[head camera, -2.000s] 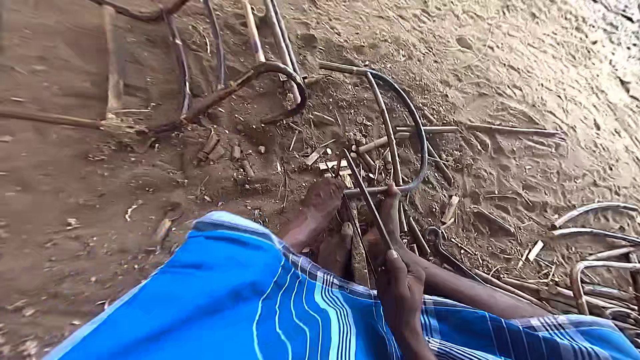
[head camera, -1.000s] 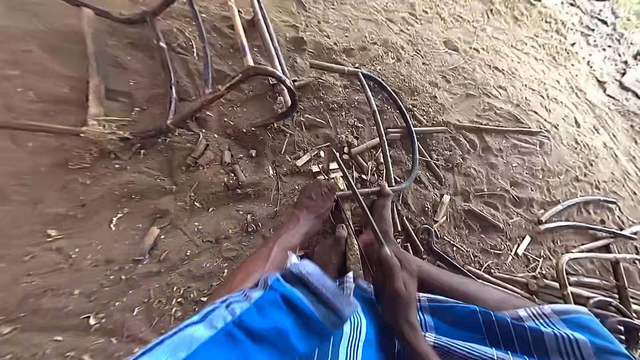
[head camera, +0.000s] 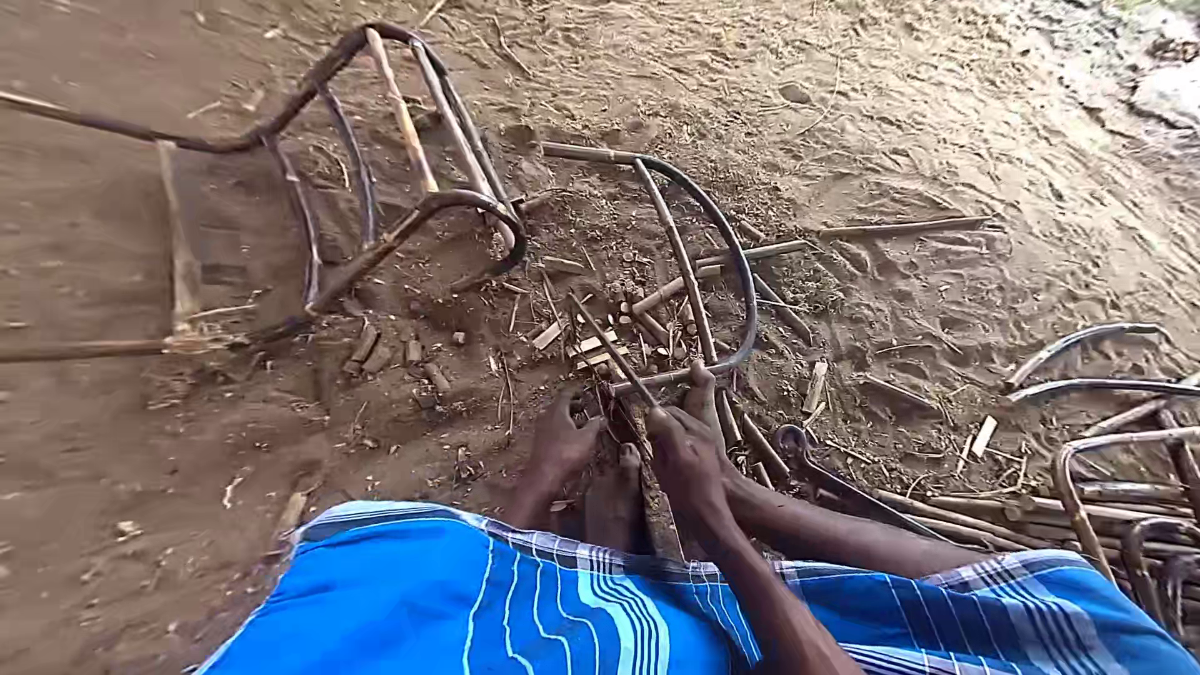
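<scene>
My right hand (head camera: 680, 450) is closed around a thin dark rod-like tool (head camera: 614, 352), which slants up and left across the end of a curved cane piece. That bent cane frame (head camera: 750, 291) has a straight crosspiece (head camera: 680, 253) and lies on the dirt. A bare foot (head camera: 701, 398) presses its toes at the frame's lower end, beside my right hand. Left of that end is my left hand (head camera: 562, 436), thumb and fingers apart, seemingly holding nothing. The other foot (head camera: 614, 497) lies between my hands, next to a narrow dirt-covered strip (head camera: 661, 506).
A larger bent cane frame with several rungs (head camera: 361, 258) lies at the upper left. Cut cane offcuts (head camera: 595, 347) are scattered beyond my hands. A loose stick (head camera: 905, 228) lies farther off. More cane poles and bent pieces (head camera: 1078, 511) are piled at the right.
My left hand has moved away from the frame's lower end, back and to the left. My right hand keeps hold of the rod-like tool. The blue cloth has shifted over my lap.
</scene>
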